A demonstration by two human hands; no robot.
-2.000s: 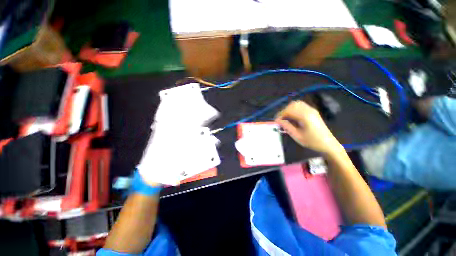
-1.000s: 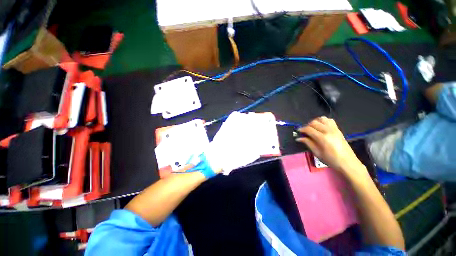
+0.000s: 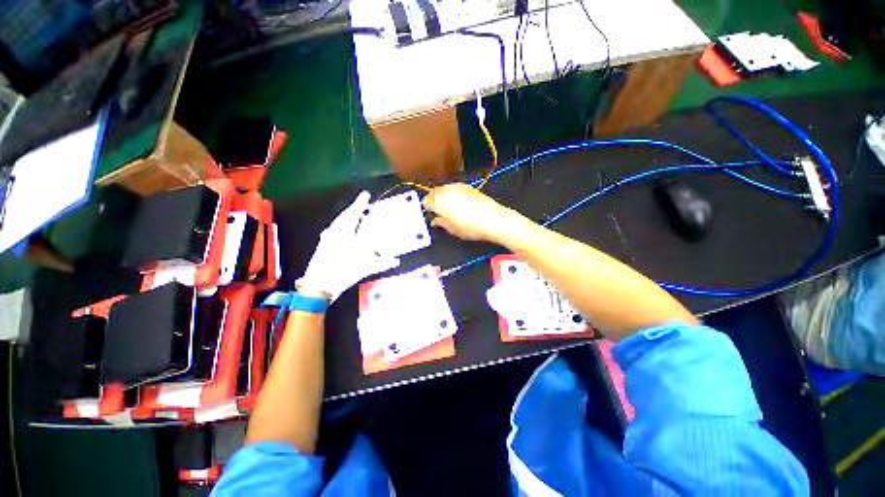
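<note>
My left hand [image 3: 340,254], in a white glove with a blue wrist strap, grips the left side of a white square unit [image 3: 401,223] at the back of the mat. My bare right hand [image 3: 464,212] pinches at this unit's right edge, where an orange-yellow lead [image 3: 493,160] and a blue cable [image 3: 582,146] come in; the fingers hide the plug. A second unit [image 3: 408,311] lies white face up on a red tray in front, with a blue cable at its upper right corner. A third unit [image 3: 534,299] lies on a red tray to the right, partly behind my right forearm.
Black units in red trays [image 3: 160,335] are stacked at left. A white-topped shelf [image 3: 427,78] stands behind the mat. A black mouse [image 3: 685,208] and a white connector block [image 3: 813,186] with blue cables are at right. Another person's sleeve and glove show at the right edge.
My left hand has left the right-hand unit for the back one. My right hand has moved from the right-hand unit's cable side to the back unit's edge. The view has shifted.
</note>
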